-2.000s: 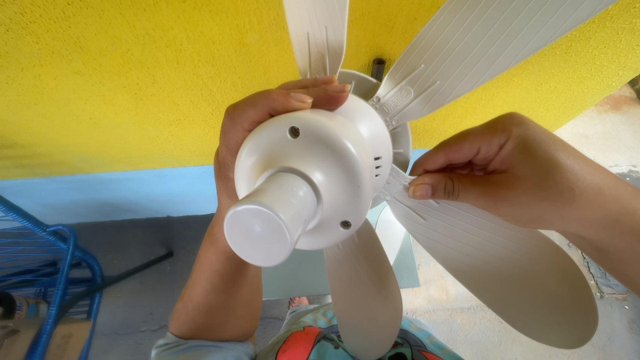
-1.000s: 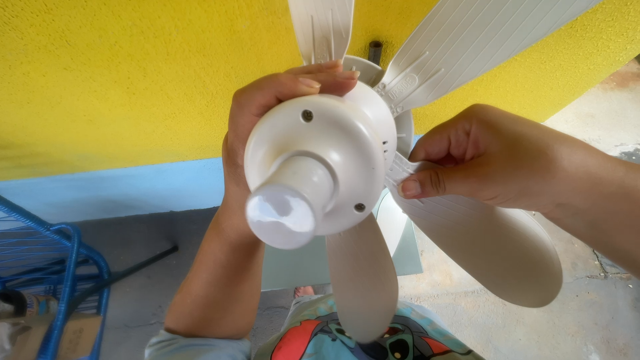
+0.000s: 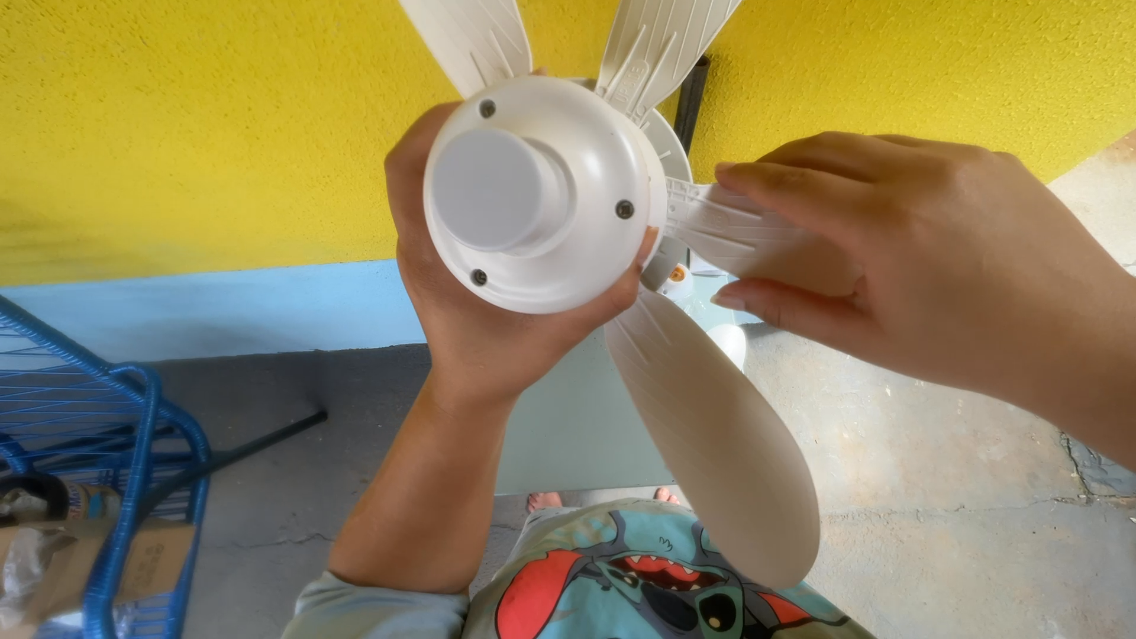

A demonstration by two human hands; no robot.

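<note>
A white ceiling fan's motor housing (image 3: 586,169), with a round cap and several screws on its face, is held up by my left hand (image 3: 479,302), whose fingers and thumb wrap around its rim. Several pale plastic blades stick out behind the housing: two upward, a lower blade (image 3: 728,453) toward my shirt, and a right blade (image 3: 719,222). My right hand (image 3: 887,240) is around the right blade, fingers over its top and thumb below its lower edge. How firmly it holds the blade does not show. The right blade's outer end is hidden behind that hand.
A yellow textured wall (image 3: 222,133) with a light blue band stands in front. Below the fan is a pale green tabletop (image 3: 568,426). A blue corded chair (image 3: 146,444) at the left holds a cardboard box (image 3: 151,559). A dark rod (image 3: 690,111) is behind the fan.
The fan has turned in my left hand, and its blades point in other directions. My right hand has gone from pinching a blade near its root to spreading around a blade farther out.
</note>
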